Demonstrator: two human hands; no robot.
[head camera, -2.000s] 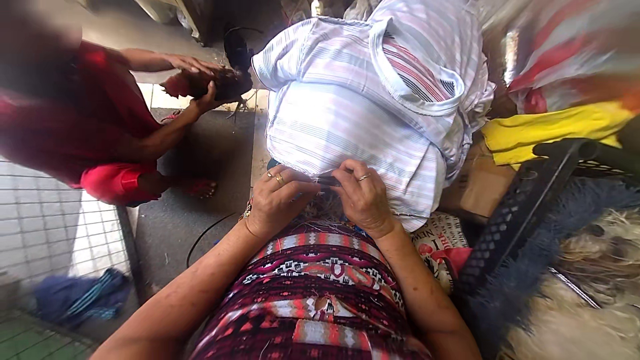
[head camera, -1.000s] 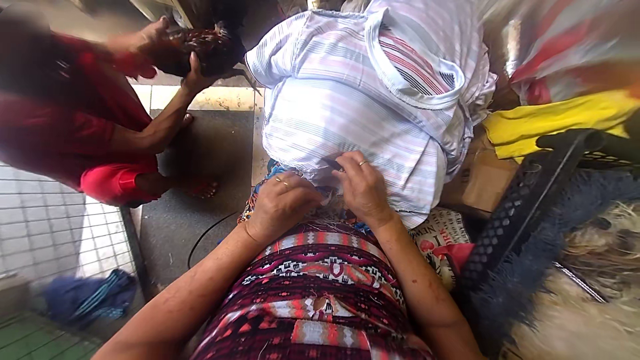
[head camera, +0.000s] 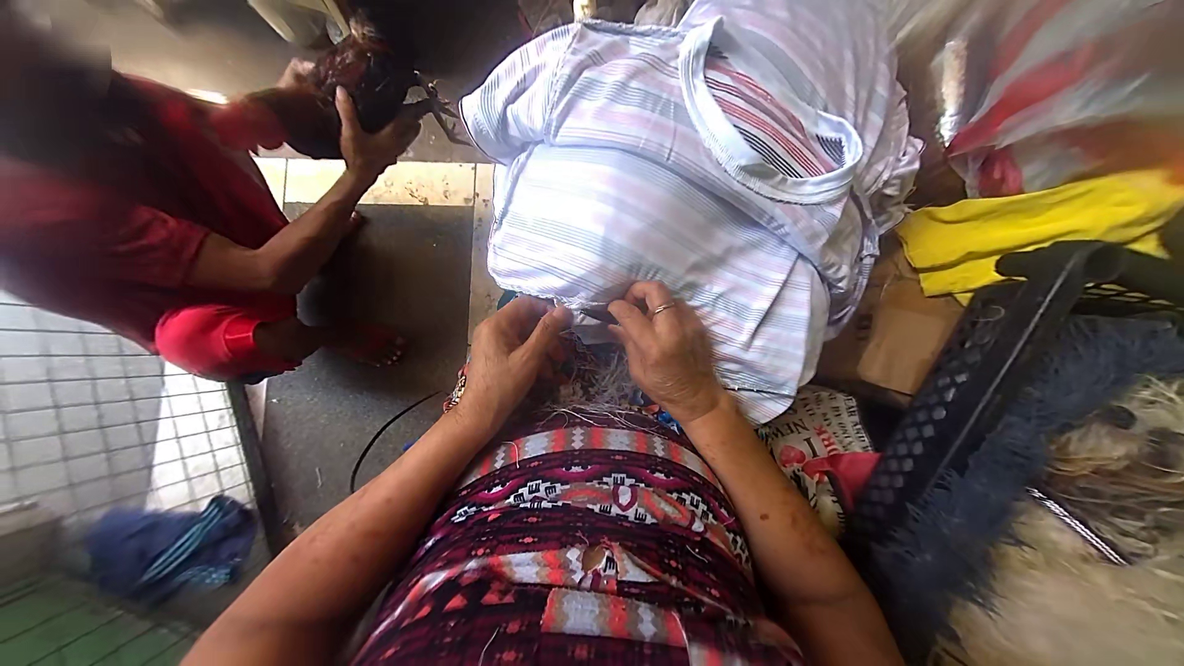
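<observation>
A striped white T-shirt (head camera: 638, 213), apparently inside out, lies bunched in front of my lap. My left hand (head camera: 513, 356) pinches the shirt's near edge between thumb and fingers. Close to its right, my right hand (head camera: 668, 351), with a ring on one finger, has its thumb and fingertips together at the same edge, around a small dark object (head camera: 599, 313) too indistinct to name. Loose thread ends (head camera: 601, 375) lie on my lap just below both hands.
At left a person in red (head camera: 222, 240) crouches, holding a dark-feathered bird (head camera: 356, 79). On the right are a black plastic crate (head camera: 971, 398), a yellow cloth (head camera: 1045, 227) and cardboard (head camera: 906, 338). A wire grid (head camera: 120, 416) and a blue cloth (head camera: 176, 550) are lower left.
My hands were close together, then moved slightly apart; my left hand is now up at the shirt's edge. The person in red has shifted the bird in their hands.
</observation>
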